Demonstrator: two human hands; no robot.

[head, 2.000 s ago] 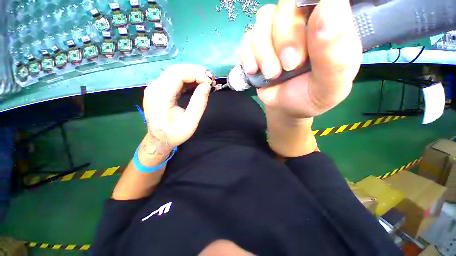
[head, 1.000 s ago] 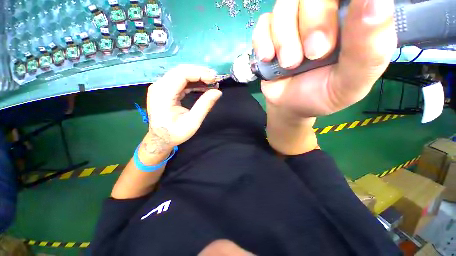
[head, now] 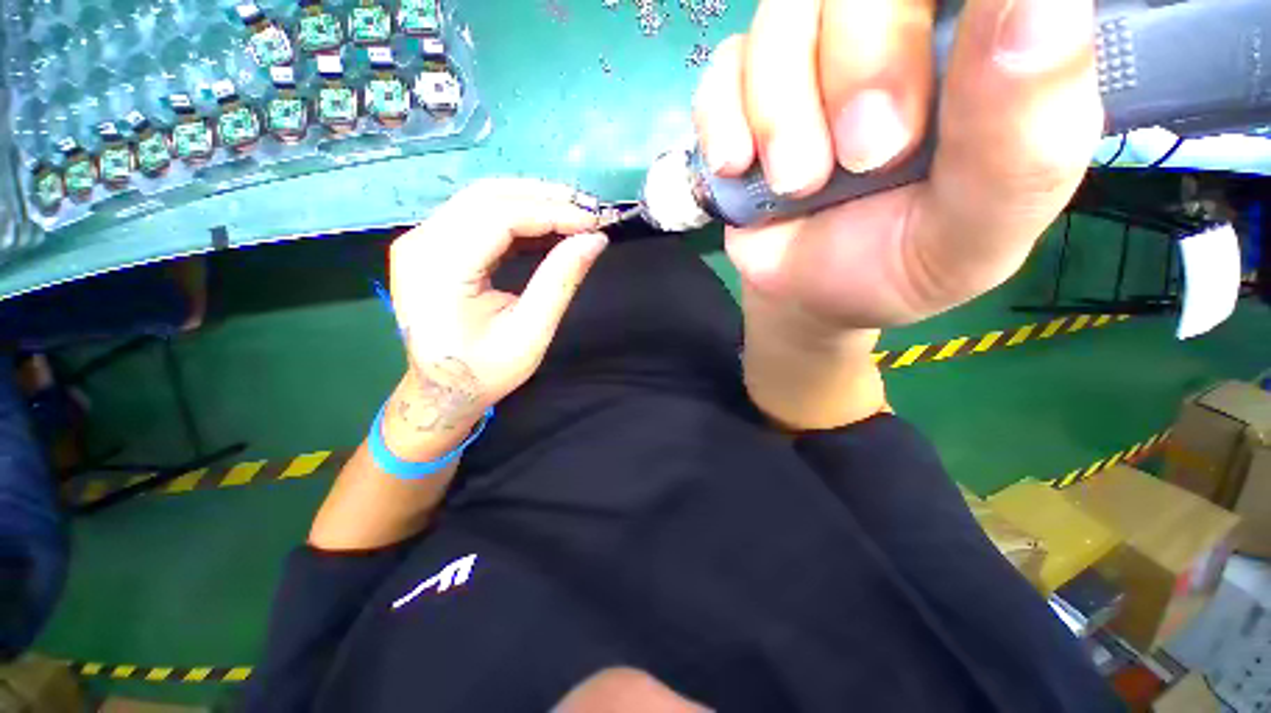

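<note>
My left hand (head: 488, 286), with a blue band at the wrist, pinches a small watch module (head: 595, 209) between thumb and index finger; the fingertips hide most of it. My right hand (head: 878, 167) is wrapped around a thick grey electric screwdriver (head: 1171, 70). Its pale nose (head: 672, 192) points left, and the thin bit (head: 627, 213) reaches the module. Whether the bit sits in a screw cannot be told. Both hands are just off the bench's front edge.
A clear blister tray (head: 153, 70) with rows of green-faced modules lies on the green bench (head: 558, 126) at upper left. Loose small screws (head: 652, 14) lie at the top. Cardboard boxes (head: 1157, 515) stand on the floor at lower right. Part of a person shows at the left edge.
The right hand and screwdriver have shifted right since the oldest frame. The left thumb, more apart from the index finger one second ago, is closer to it again.
</note>
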